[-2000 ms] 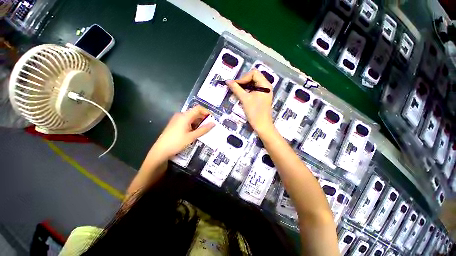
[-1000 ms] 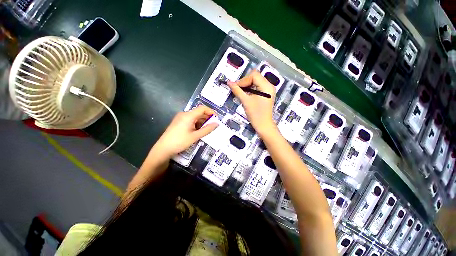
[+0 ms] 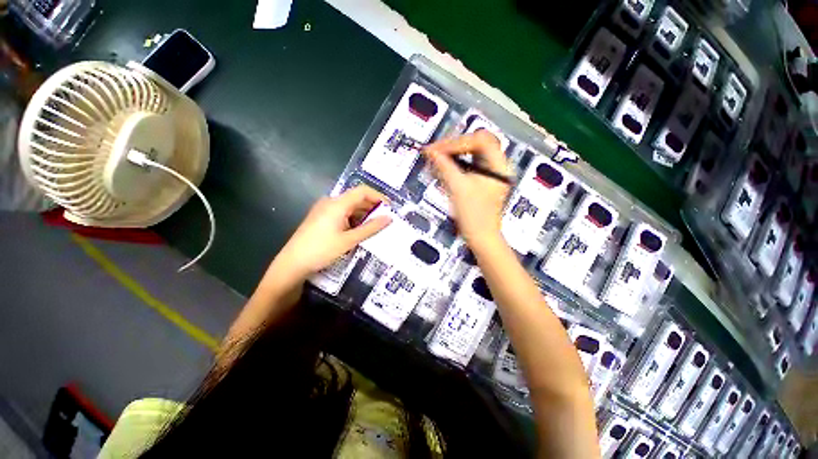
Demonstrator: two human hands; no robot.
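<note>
A clear blister tray [image 3: 377, 119] holds several white device housings, each with a dark oval at one end. My right hand [image 3: 475, 184] holds a thin black pen-like tool [image 3: 487, 169] like a pencil. Its tip side points at the top-left housing [image 3: 392, 155], by the dark marks mid-face; I cannot tell if it touches. My left hand [image 3: 326, 235] pinches a small white card [image 3: 380, 228] over the tray, below that housing. My right hand partly hides the second housing of the top row. Any sticker at the tip is too small to see.
A cream desk fan [image 3: 112, 143] with a white cord stands left, beside a dark-screened phone [image 3: 178, 61]. A white paper scrap [image 3: 272, 12] lies at the top. More filled trays lie lower right [image 3: 665, 361] and across the green surface at upper right [image 3: 639, 100].
My right hand has moved slightly right, away from the middle of the top-left housing, and the tool lies at a changed angle. My left hand with the card is nearly unmoved.
</note>
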